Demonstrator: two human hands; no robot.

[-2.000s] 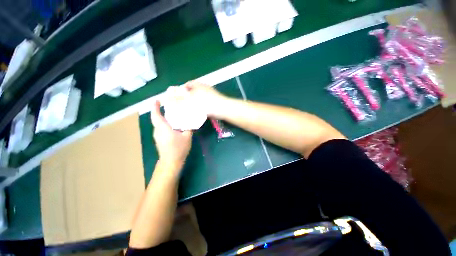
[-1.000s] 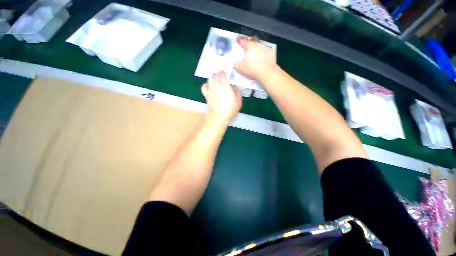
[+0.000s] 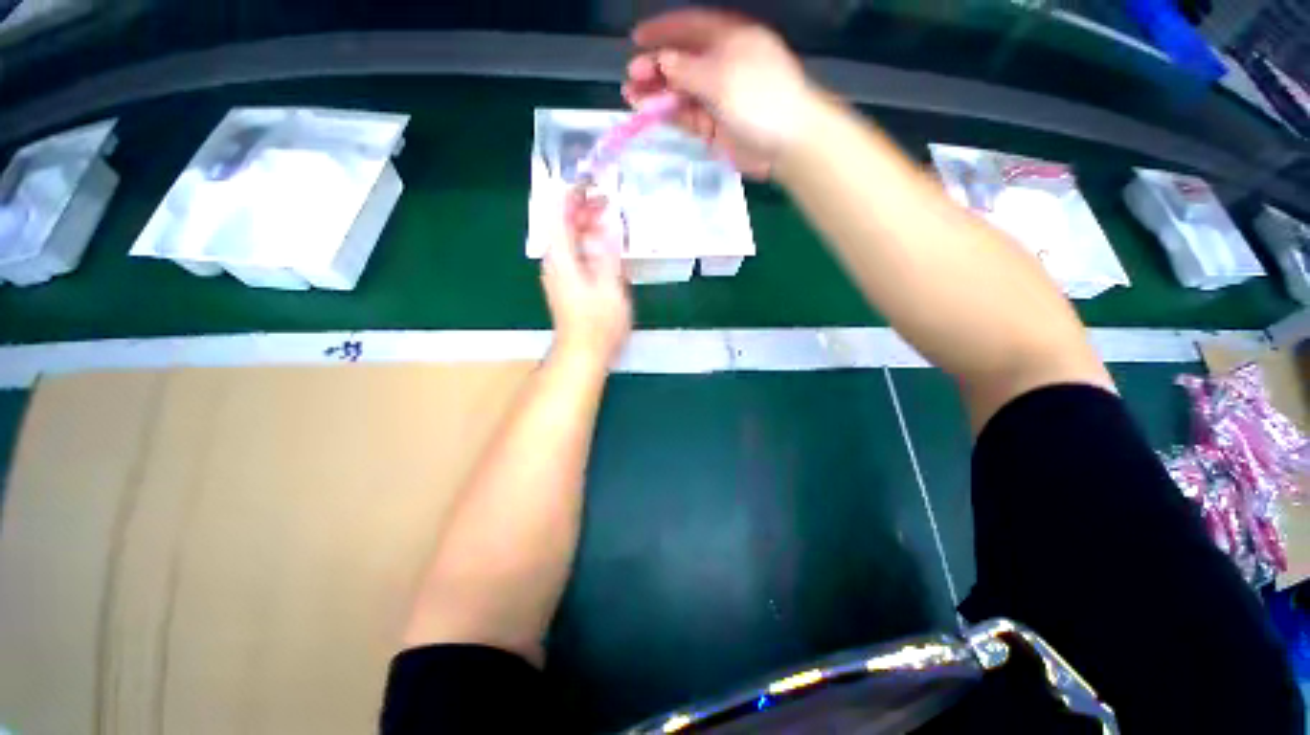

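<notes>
A white blister tray lies on the green belt in front of me. My right hand is above the tray's upper edge and holds one end of a pink bagged part. The part slants down to the left. My left hand is at the tray's left side, with its fingertips at the part's lower end. Whether the left fingers grip the part is blurred. The left fingers hide part of the tray.
Other white trays lie on the belt at left and right; one at right holds a pink piece. A cardboard sheet lies on the bench at left. More pink bagged parts are piled at right.
The white bundle held two seconds ago is no longer in my hands. My right hand has risen from the tray and now holds a pink bagged part. The view has turned.
</notes>
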